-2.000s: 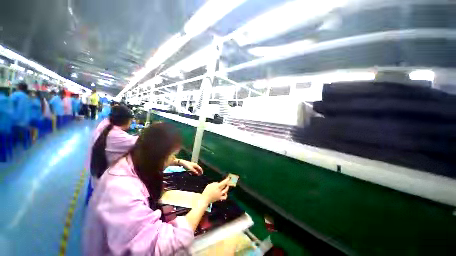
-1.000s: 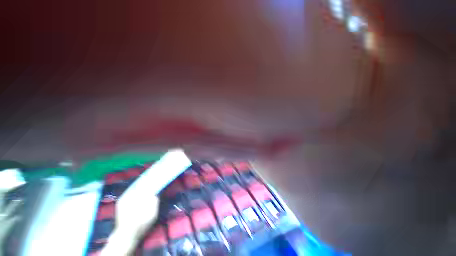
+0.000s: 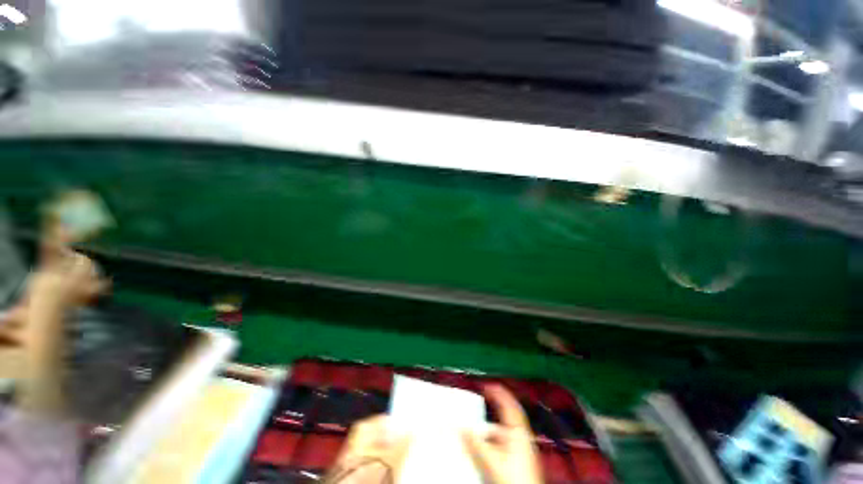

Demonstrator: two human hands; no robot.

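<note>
A plain white sheet [image 3: 436, 408] stands up at the bottom centre, blurred and bright. My left hand [image 3: 364, 452] grips its left side and my right hand [image 3: 509, 440] grips its right side, with one finger raised near the upper right corner. Whether a small piece is on the sheet cannot be told. Behind and below the hands lies a black tray [image 3: 326, 408] with rows of glossy red housings [image 3: 276, 446]. The hands hide the middle of the tray.
Left: a cream sheet stack [image 3: 194, 425], and another person's hands [image 3: 71, 274] with a pale square. Right: a light-blue die-cut sheet [image 3: 771, 446]. Small pieces [image 3: 558, 342] lie on the green belt [image 3: 473, 342]. Behind: a green panel, hanging cord loop, white shelf [image 3: 454, 140] and black stack [image 3: 473, 43].
The view has swung from the neighbour's side, through a blurred downward view, to the tray in front. Both my hands now show, holding the white sheet.
</note>
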